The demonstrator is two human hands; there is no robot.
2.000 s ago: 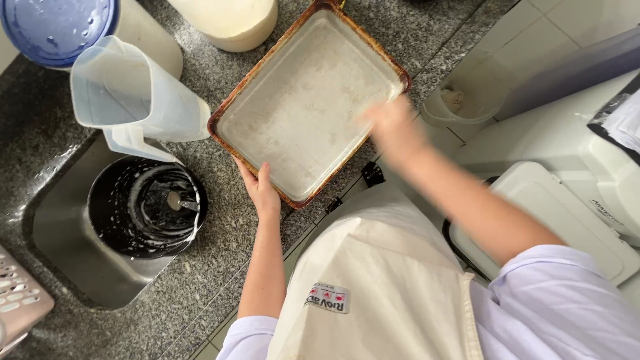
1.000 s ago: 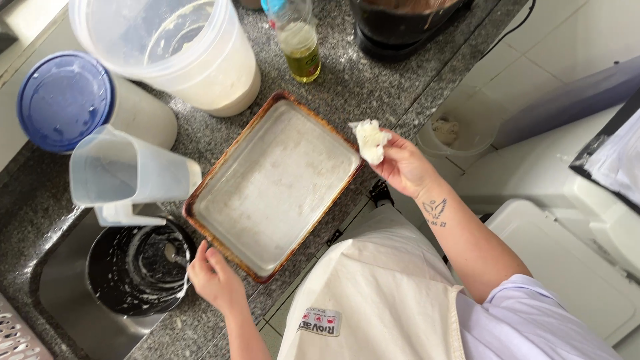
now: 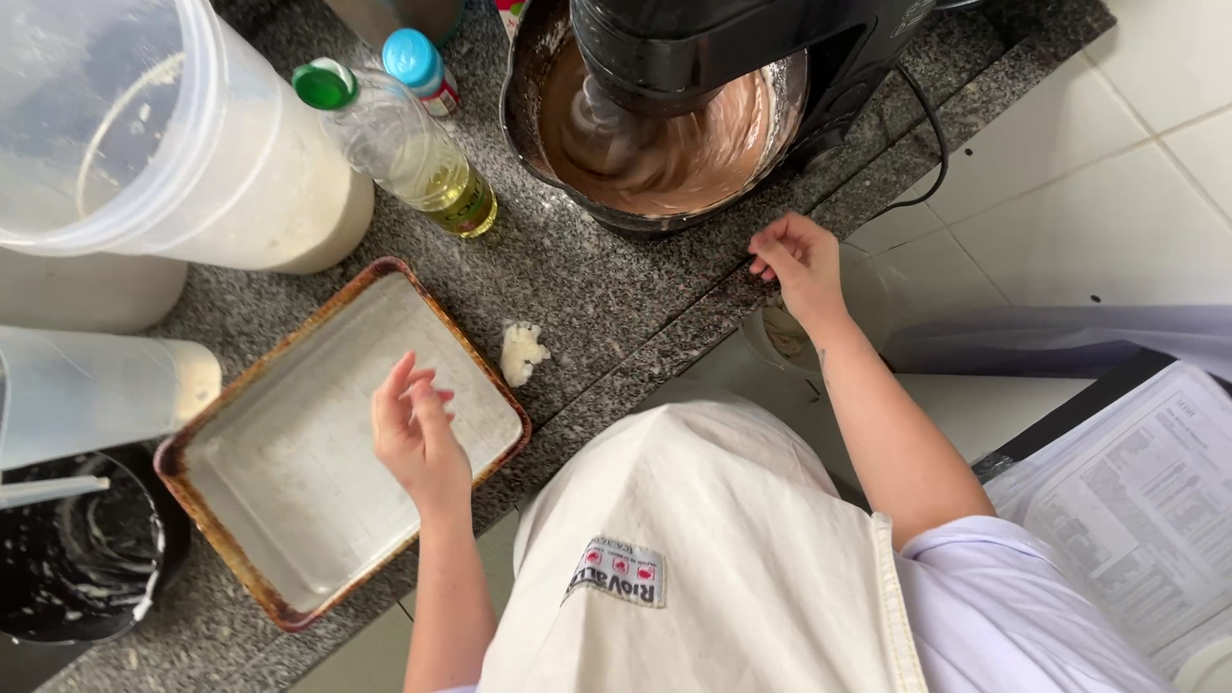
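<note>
My left hand point(image 3: 422, 438) hovers over the metal baking pan point(image 3: 327, 452), fingers loosely bent and holding nothing. The pan has a browned rim and lies on the granite counter. My right hand point(image 3: 797, 265) is above the counter's front edge, just below the stand mixer point(image 3: 712, 48); its fingers are curled together, with nothing visible in them. Brown batter point(image 3: 674, 164) swirls, blurred, in the mixer's dark bowl point(image 3: 525, 125). A crumpled whitish wad point(image 3: 524, 353), perhaps paper, rests on the counter beside the pan's right corner.
An oil bottle with a green cap point(image 3: 423, 164) and a small blue-capped bottle point(image 3: 421, 72) stand left of the mixer. A large clear tub point(image 3: 279, 164), a plastic jug point(image 3: 96, 390) and a black bowl with white residue point(image 3: 77, 549) are farther left. The mixer's cord point(image 3: 938, 144) hangs over the edge.
The wad was in my right hand one second ago and now lies on the counter. My left hand has left the pan's rim. The view has shifted towards the mixer.
</note>
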